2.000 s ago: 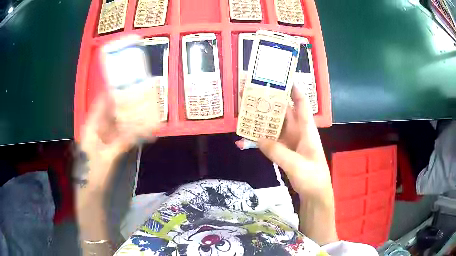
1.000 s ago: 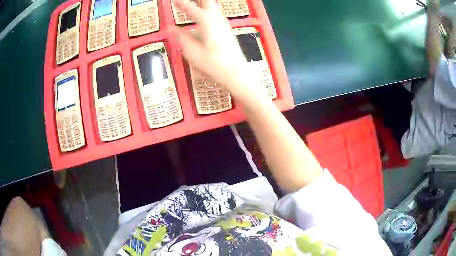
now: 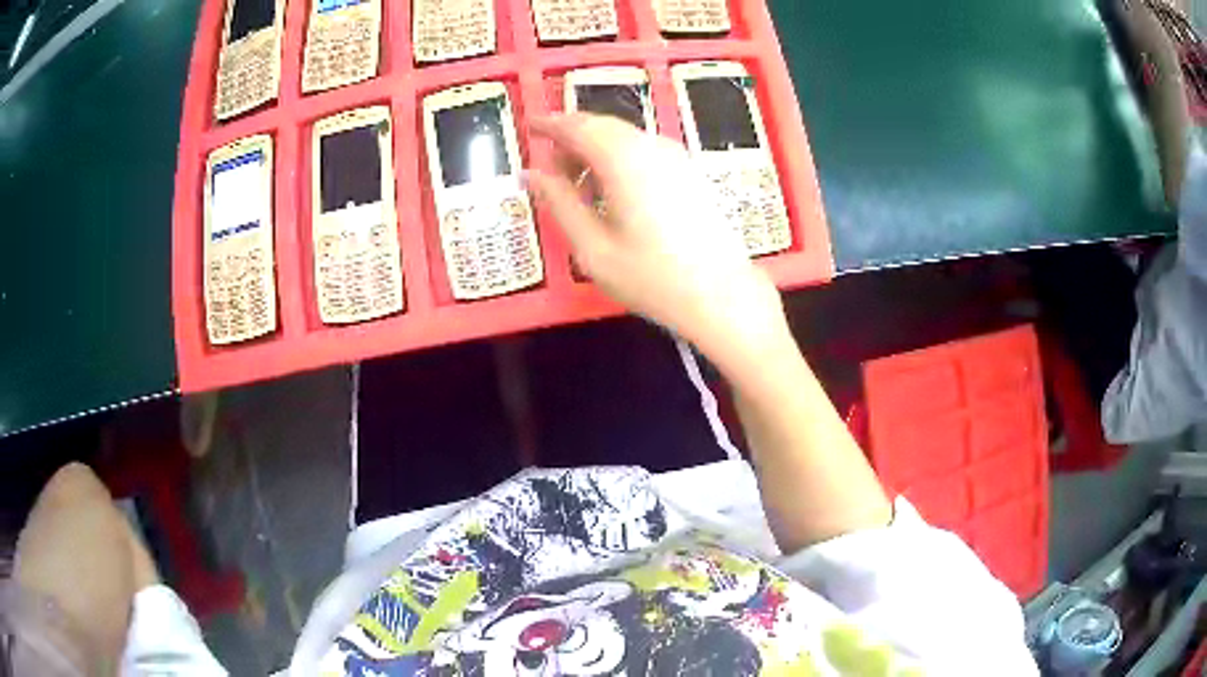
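Observation:
A red ten-slot tray [image 3: 463, 324] lies on the dark green worktop with gold keypad phones in both rows. The near row's left phone [image 3: 240, 238] has a lit white screen. The middle phone [image 3: 485, 192] has a dark screen with a glare streak. My right hand [image 3: 635, 212] is over the near row's fourth phone [image 3: 609, 90], thumb and fingers apart, hiding most of it; I see nothing held. Bare skin of my left arm or hand shows at the lower left edge beside a white sleeve; its fingers cannot be made out.
A red tray [image 3: 966, 450] without phones stands low at the right. Another person's pale sleeve [image 3: 1158, 344] is at the right edge. A round light-blue object [image 3: 1079, 628] is at the lower right. The far row is cut by the top edge.
Both hands earlier held phones with lit screens; now neither phone is seen held. My left hand has dropped to the lower left. My right hand has moved from the far row to the near row.

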